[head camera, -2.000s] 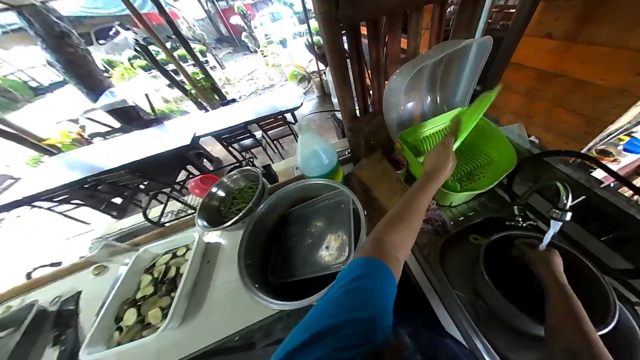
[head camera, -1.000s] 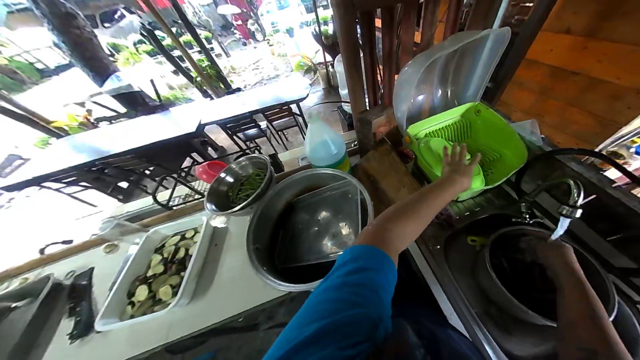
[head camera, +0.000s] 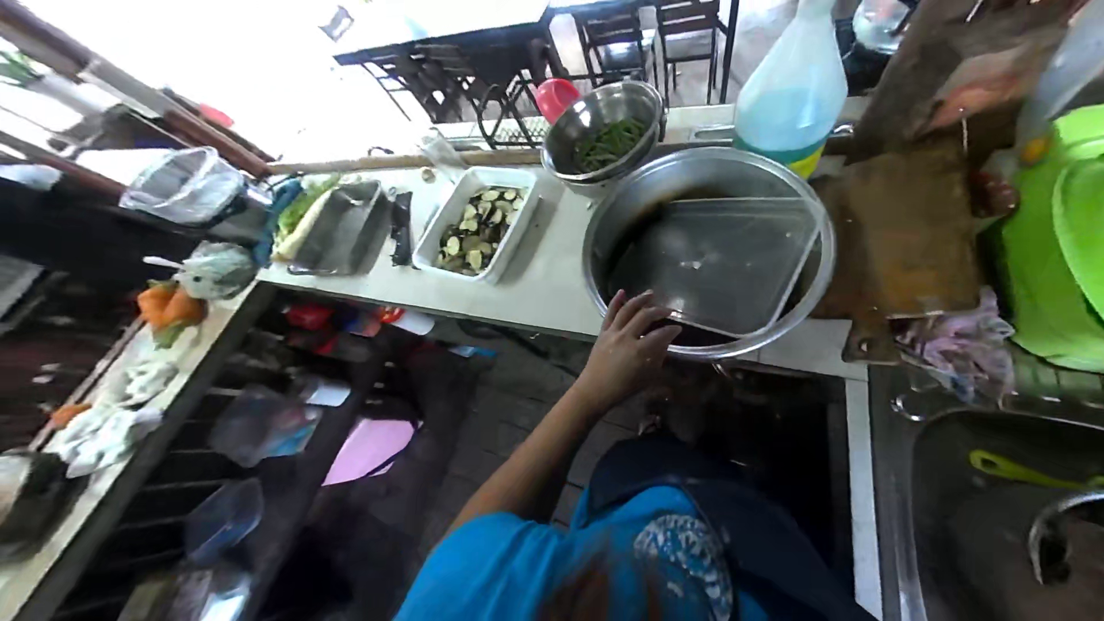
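Observation:
My left hand (head camera: 631, 349) is at the near left rim of a large metal basin (head camera: 815, 285), its fingers apart and nothing held. Inside the basin lies a clear plastic lid or tray (head camera: 724, 250), tilted. My right hand is out of view. Behind the basin stand a steel bowl of cut green vegetables (head camera: 614, 142) and a bottle of blue liquid (head camera: 789, 95). Left of it is a white tray of sliced eggplant (head camera: 479, 224). At the right edge are a green plastic basket (head camera: 1048, 276) and, in the sink (head camera: 949, 483), part of a metal pot's rim (head camera: 1039, 535).
A wooden cutting board (head camera: 901, 233) and a crumpled plastic bag (head camera: 962, 345) lie between basin and basket. An empty metal tray (head camera: 341, 226) sits farther left on the counter. A lower shelf (head camera: 164, 423) at left holds carrots (head camera: 171, 306) and bags. A green-handled utensil (head camera: 1018, 470) is in the sink.
The view has swung left. My left hand has left the green basket and moved to the metal basin. My right hand, earlier in the pot under the running tap, is out of view.

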